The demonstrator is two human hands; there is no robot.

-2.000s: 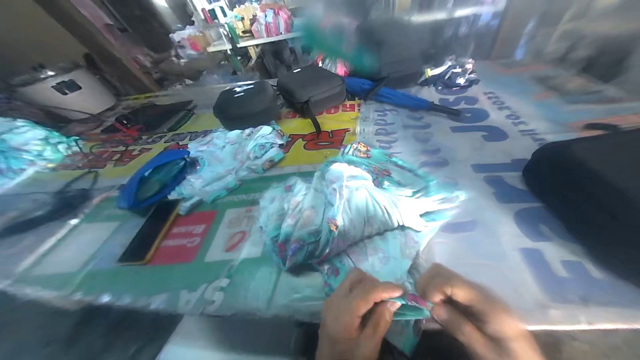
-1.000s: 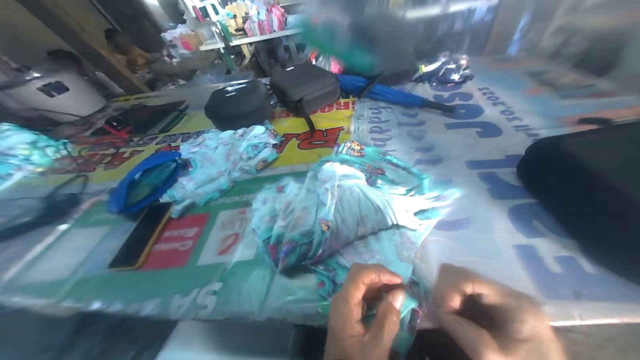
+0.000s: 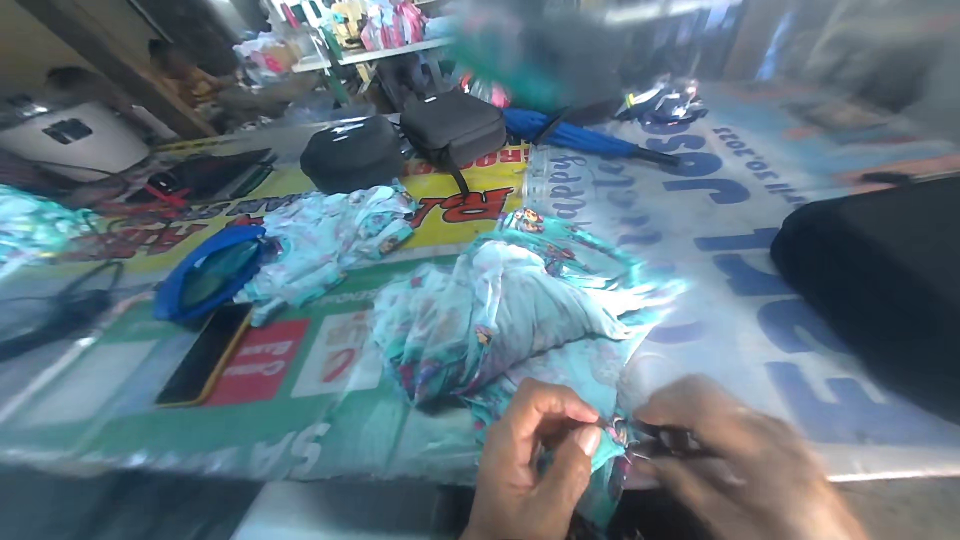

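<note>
A turquoise patterned cloth (image 3: 525,315) lies bunched near the table's front edge, and one end hangs over that edge. My left hand (image 3: 536,457) pinches a gathered bit of this end between thumb and fingers. Just right of it, my right hand (image 3: 735,457) is blurred, with a small dark object, too blurred to name, between its fingers beside the pinched cloth. A second pale turquoise cloth (image 3: 322,240) lies farther back on the left, against a blue-rimmed pouch or container (image 3: 214,270). More turquoise cloth (image 3: 37,225) shows at the far left.
A phone (image 3: 202,356) lies on the printed table cover (image 3: 330,442). Two black cases (image 3: 352,157) and a folded blue umbrella (image 3: 577,135) stand farther back. A large black bag (image 3: 885,277) is at right. People sit in the left background.
My right hand has come up close to the pinched cloth end, and a dark object now shows in its fingers. My left hand keeps its pinch on the cloth.
</note>
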